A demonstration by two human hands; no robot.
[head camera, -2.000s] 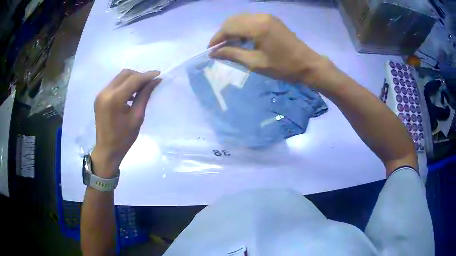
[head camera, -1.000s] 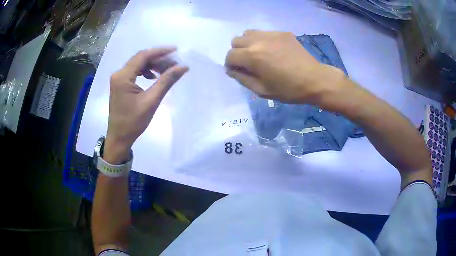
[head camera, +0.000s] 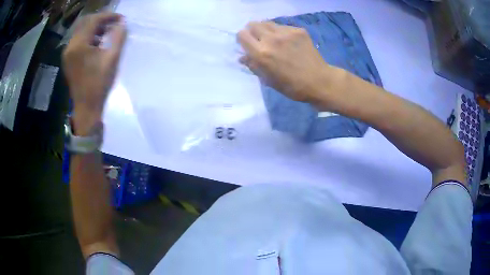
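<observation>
A clear polybag (head camera: 177, 80) with a printed 38, seen reversed, is spread between my hands over the white table. My left hand (head camera: 95, 51), blurred, pinches its upper left edge, with thumb and fingertips near each other. My right hand (head camera: 279, 59) grips its upper right part with curled fingers. The folded blue garment (head camera: 328, 59) lies on the table to the right, partly under my right hand and forearm. A small white label (head camera: 327, 114) shows near its lower edge.
The white table (head camera: 301, 172) has a sheet of purple round stickers (head camera: 469, 134) at its right edge. A box (head camera: 456, 48) with clear plastic stands at the far right. A blue crate (head camera: 131, 185) is below the table's left front edge. Yellow-black tape (head camera: 179, 204) marks the dark floor.
My left hand has moved left and up, and the polybag is stretched wider and flatter. The blue garment, earlier seen through or under the bag, now lies to the bag's right.
</observation>
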